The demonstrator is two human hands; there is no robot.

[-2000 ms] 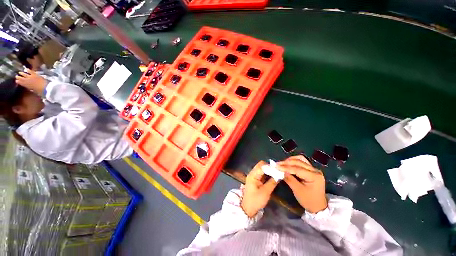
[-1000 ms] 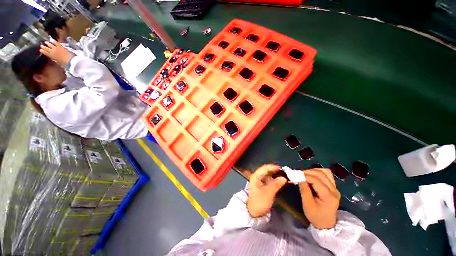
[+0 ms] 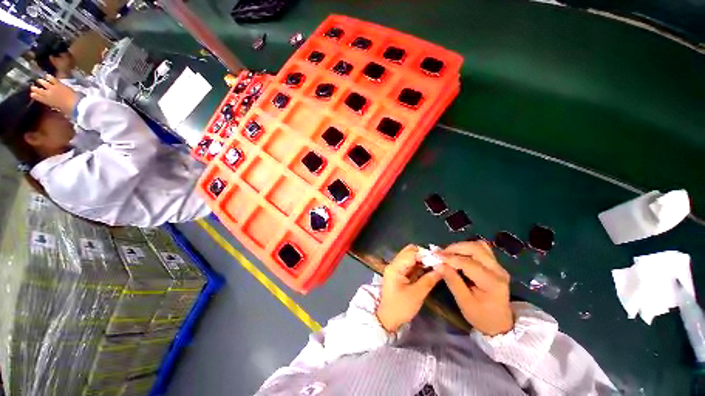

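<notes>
My left hand [image 3: 404, 290] pinches a small dark unit, mostly hidden by the fingers and wipe. My right hand [image 3: 479, 286] holds a white crumpled wipe [image 3: 430, 257] against it, and the fingertips of both hands meet. Several black square units lie on the green bench beyond my hands, one of them at the right [image 3: 541, 237]. Left of them, a stacked orange-red tray [image 3: 267, 196] holds black units in many pockets; some pockets are empty. A smaller red tray [image 3: 207, 133] full of units adjoins it.
A white boxy bottle-like item [image 3: 634, 220] and white wipes [image 3: 653, 285] lie at the right, beside a translucent tube [image 3: 690, 313]. Clear film scraps [image 3: 546, 286] lie near my right hand. A person in a white smock [image 3: 124, 166] sits at the left, above wrapped cartons [image 3: 77, 302].
My head view has shifted about and partly back. My hands stay together; the wipe is bunched smaller between the fingertips, and less of the dark unit shows than a second ago.
</notes>
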